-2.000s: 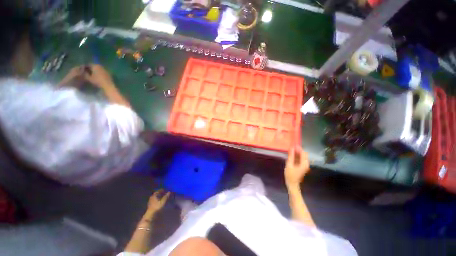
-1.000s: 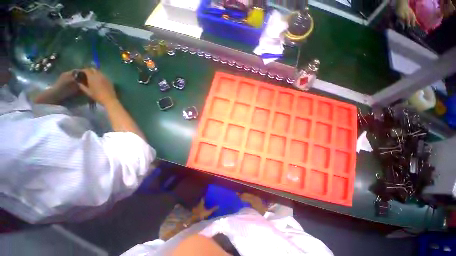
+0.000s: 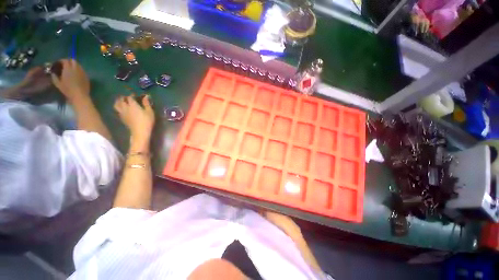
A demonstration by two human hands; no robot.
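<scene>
A flat red-orange tray (image 3: 244,135) with rows of square pockets lies on the green bench. Its pockets hold no cases; two near-side pockets show pale spots. My left hand (image 3: 135,114), with bracelets on the wrist, is left of the tray, its fingers closed around a small dark watch case (image 3: 144,99), mostly hidden. Another watch case (image 3: 174,114) lies between my left hand and the tray. My right hand (image 3: 279,220) is low at the bench's front edge, below the tray; its fingers are hidden.
More watch cases (image 3: 145,81) lie behind my left hand. A neighbour's hands (image 3: 70,79) work at the left. A black clip pile (image 3: 421,164), a white slip (image 3: 373,151) and a white-grey machine (image 3: 475,178) are right of the tray. A small bottle (image 3: 309,79) stands behind it.
My left hand has come up from below the bench to the cases left of the tray and closed on one. My right hand has left the tray's near right corner.
</scene>
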